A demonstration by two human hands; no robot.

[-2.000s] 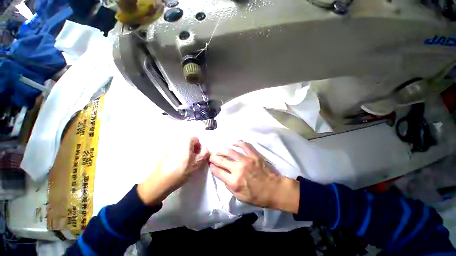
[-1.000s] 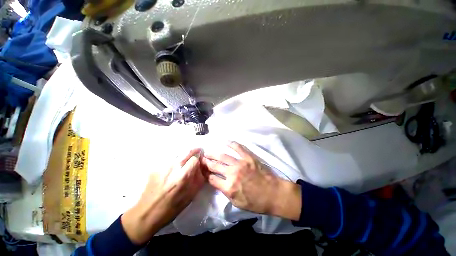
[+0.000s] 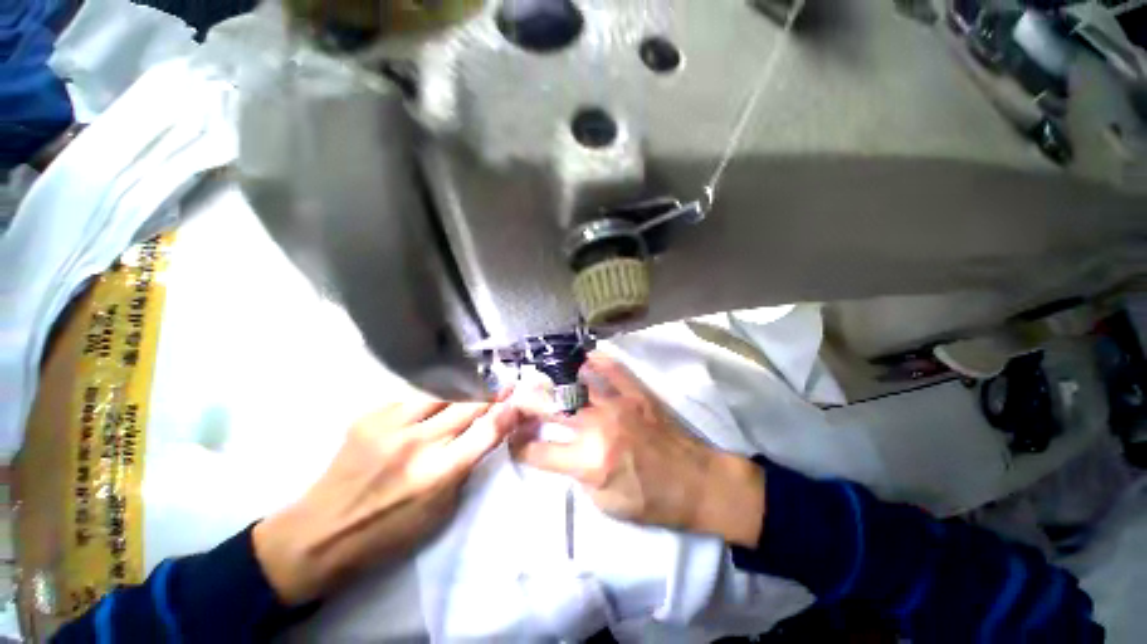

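The white garment piece (image 3: 503,554) lies under both hands and hangs over the front edge of the table. My left hand (image 3: 390,472) has its fingertips pinched on the cloth just left of the presser foot (image 3: 554,359). My right hand (image 3: 629,453) holds the cloth at the foot, its fingers beside the small ribbed knob (image 3: 570,398). The fingertips of both hands nearly meet. The grey sewing machine head (image 3: 818,189) stands above, with a beige ribbed dial (image 3: 611,289) on its front. The cloth edge under the foot is hidden by the fingers and glare.
Long white strips (image 3: 120,176) lie at the left beside cardboard with yellow printed tape (image 3: 113,428). Black-handled scissors (image 3: 1021,409) lie at the right. More white cloth (image 3: 792,346) lies behind the right hand. Blue cloth (image 3: 28,82) is at the upper left.
Both hands have moved up to the presser foot with the cloth pinched between their fingers. The view has come closer to the machine head, which fills more of the picture.
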